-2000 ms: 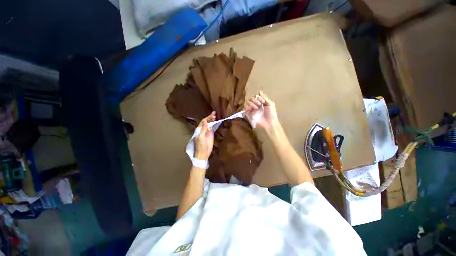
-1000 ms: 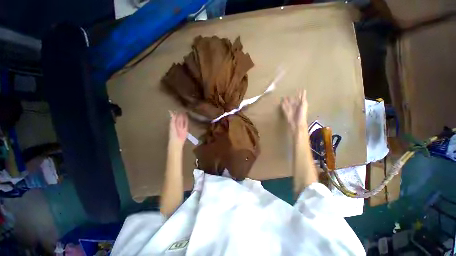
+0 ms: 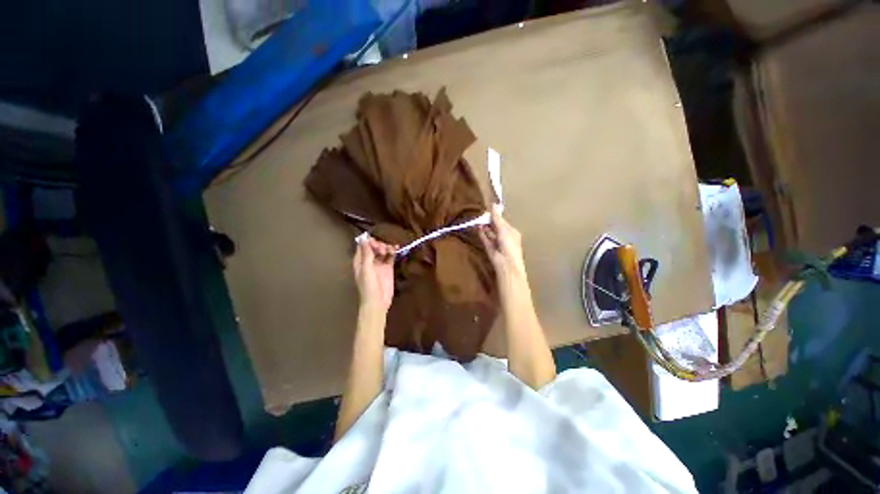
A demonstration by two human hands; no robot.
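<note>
A bundle of brown cut pieces [image 3: 410,159] lies on the tan-covered pressing table [image 3: 589,125], gathered at its middle with the upper ends fanned out. A narrow white fabric strip [image 3: 439,233] crosses the gathered middle. My left hand [image 3: 375,270] grips the strip's left end at the bundle's left side. My right hand [image 3: 500,241] grips the strip on the right side, and its loose end sticks up past my fingers. The strip's underside round the bundle is hidden.
A steam iron [image 3: 618,283] rests at the table's right, its hose [image 3: 743,362] running off the right edge. A long blue object [image 3: 275,87] lies along the upper left edge. A dark padded support [image 3: 145,270] stands left. White boxes [image 3: 687,381] are at the lower right.
Both hands were on the strip, then came off to either side of the bundle. Now they have moved back inward and hold the strip's ends again. The iron stays on the table.
</note>
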